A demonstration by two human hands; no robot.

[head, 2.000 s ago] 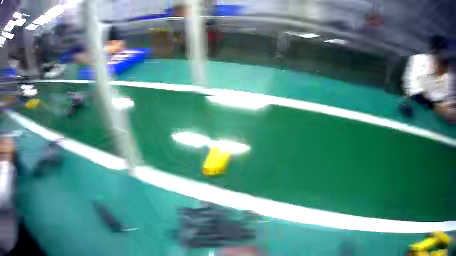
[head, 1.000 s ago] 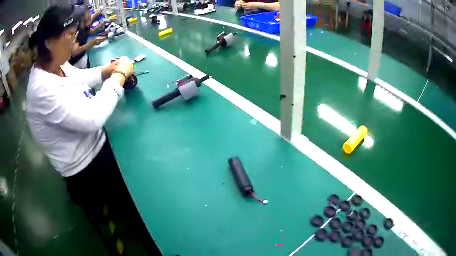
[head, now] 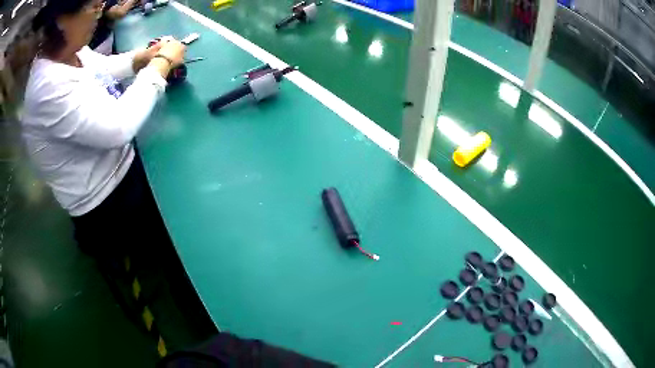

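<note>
Neither of my hands is in the picture. A black battery tube (head: pixel 340 218) lies on the green bench in the middle of the view, with a red lead and a small white plug at its lower end. Black round end caps (head: pixel 492 301) lie in a loose cluster at the lower right. A white plug with a red lead (head: pixel 452 359) shows at the bottom edge beside the caps. Dark cloth (head: pixel 251 353) shows at the bottom edge.
A joined unit (head: pixel 253 88) lies farther up the bench, near a person in white (head: pixel 90 118) working at the left. A white post (head: pixel 427 86) stands at the belt's edge strip. A yellow battery pack (head: pixel 472 149) and another unit (head: pixel 298 14) lie on the green belt.
The view has swung left since the first frame and tipped down since the second, so the bench things sit higher. The dark cloth and the red lead at the bottom have come into view.
</note>
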